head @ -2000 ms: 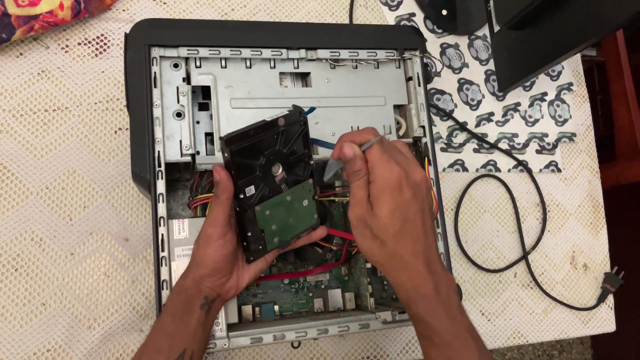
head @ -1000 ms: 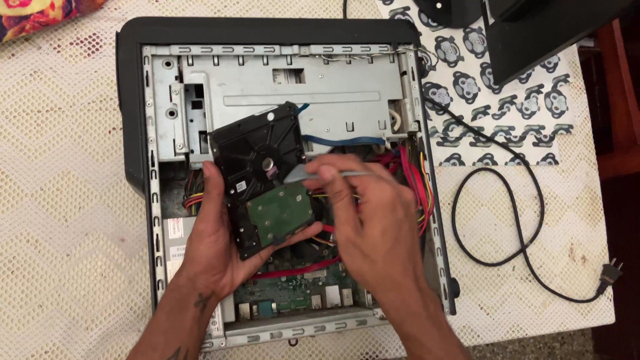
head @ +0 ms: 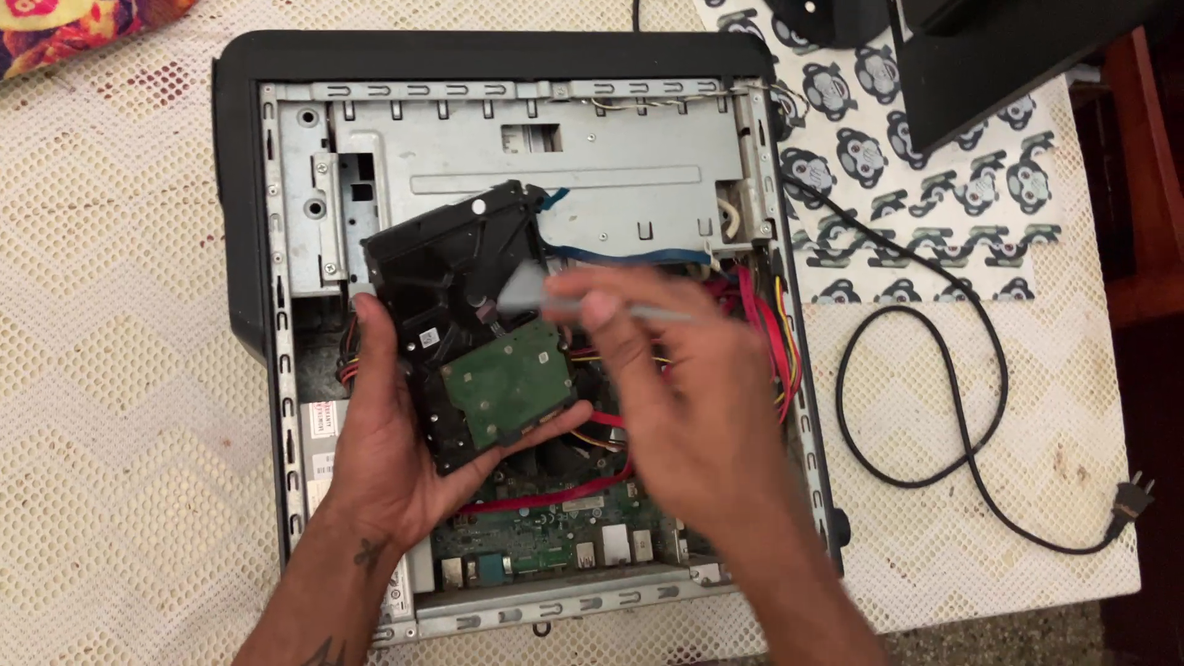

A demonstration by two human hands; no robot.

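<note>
My left hand [head: 398,444] grips a black hard disk drive [head: 435,268] by its edges, circuit-board side up and tilted, above the open computer case. The green circuit board [head: 509,384] covers the drive's lower part. In my right hand [head: 684,388], blurred, is a small grey brush-like tool [head: 524,289] with a flared end and thin handle. That end is over the drive's middle; whether it touches cannot be told. Under both hands lies the desktop computer case [head: 499,55], with its motherboard [head: 555,536] partly hidden.
Red SATA cables [head: 763,333] and a blue cable [head: 638,253] run inside the case. To the right, a black power cord with plug [head: 1130,499] lies on the lace tablecloth [head: 111,370]. A monkey-print sheet [head: 860,157] lies beneath a black monitor or stand [head: 999,65].
My right hand has brought the grey tool from beside the drive to over its middle, its flared end now toward the drive. My left hand still holds the drive.
</note>
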